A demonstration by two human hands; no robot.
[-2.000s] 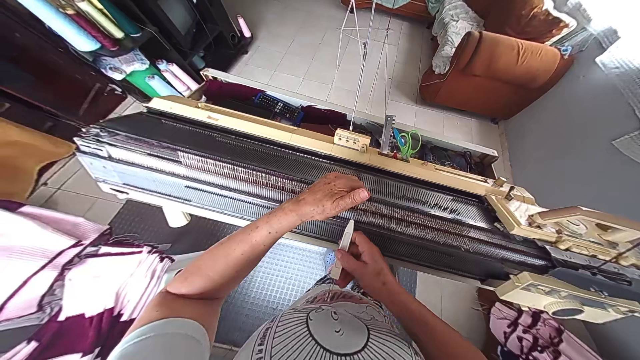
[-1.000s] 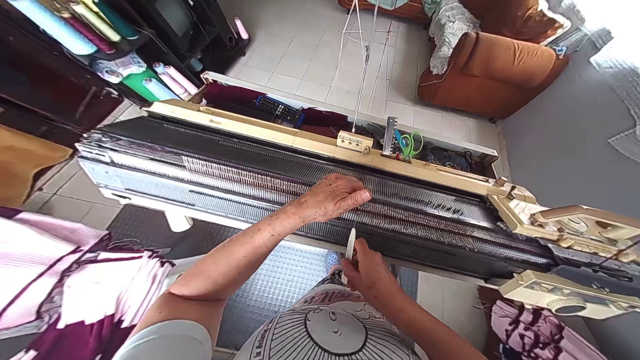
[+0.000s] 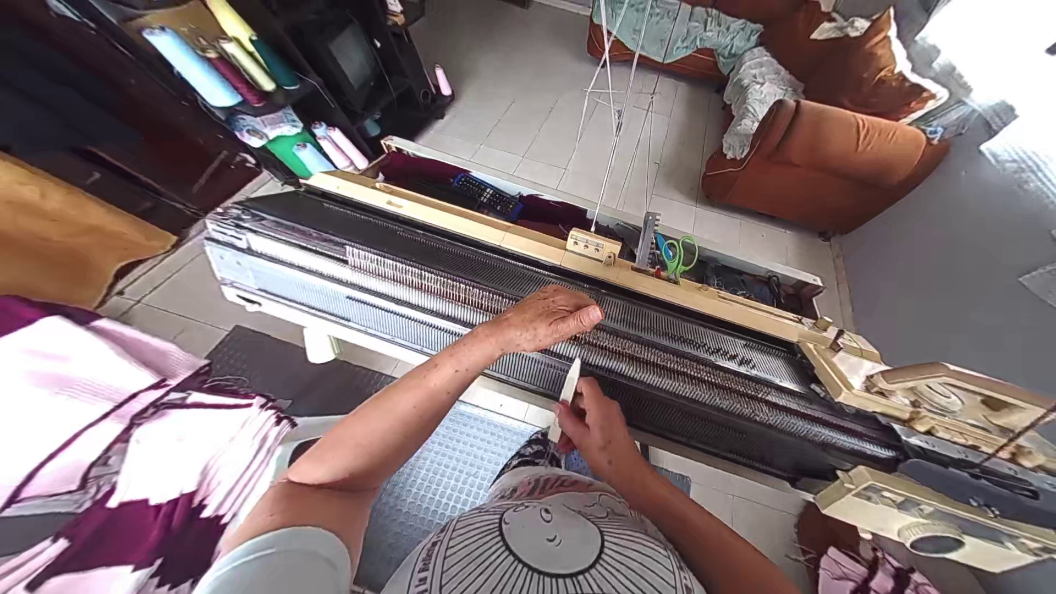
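Note:
A double-bed knitting machine [image 3: 462,293] runs across the view below me, with rows of needles along both beds. My left hand [image 3: 551,319] rests over the needle beds near the middle, thumb pointing right; whether its fingers hold anything is hidden. Close to the front bed's edge, my right hand [image 3: 596,425] grips a slim white pointed tool [image 3: 568,394], its tip upward and just below my left hand. The cream carriage [image 3: 932,520] stands at the machine's right end. Yarn strands rise from the cream tension unit [image 3: 592,246] on the back rail.
Green-handled scissors [image 3: 679,257] stand in the tray behind the machine. Pink and maroon knitted pieces [image 3: 140,429] lie at the left. Yarn cones [image 3: 191,66] fill a shelf at the back left. A brown armchair [image 3: 833,169] stands beyond the machine, on the right.
My right hand and the white tool have shifted slightly, and the tool's tilt has changed. My left hand stays in nearly the same place over the beds.

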